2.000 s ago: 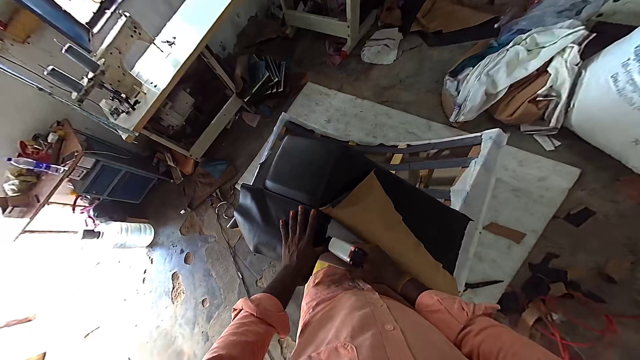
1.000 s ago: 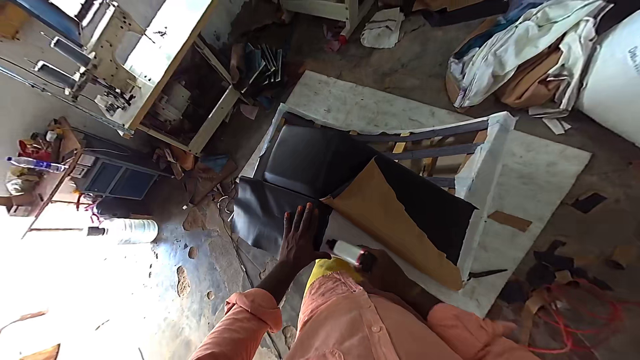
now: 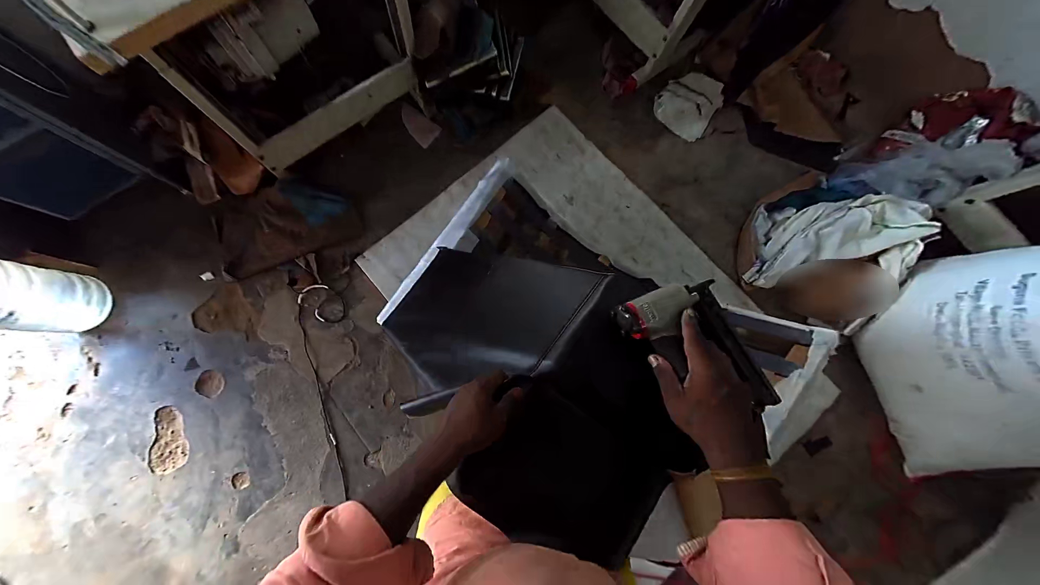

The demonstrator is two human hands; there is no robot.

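Note:
My left hand point(image 3: 479, 410) grips the near edge of a black leather-like cover point(image 3: 496, 313) at a seam, with its fingers curled over the material. The cover lies over a frame point(image 3: 443, 244) with pale wrapped edges. My right hand point(image 3: 707, 390) holds a grey and black pneumatic staple gun point(image 3: 662, 313) above the right part of the cover. More black material hangs from the cover towards my lap. Part of a brown backing piece point(image 3: 699, 504) shows below my right wrist.
The frame rests on a pale board point(image 3: 585, 179) on the floor. A white sack point(image 3: 959, 357) and a heap of cloth point(image 3: 837, 236) lie at right. A workbench point(image 3: 333, 114) stands at upper left. A thin cable point(image 3: 321, 406) runs across the floor at left.
The cover has been turned and now reaches over the frame's left side. My left hand has gone from lying flat on it to gripping its edge. The staple gun is now raised over the cover.

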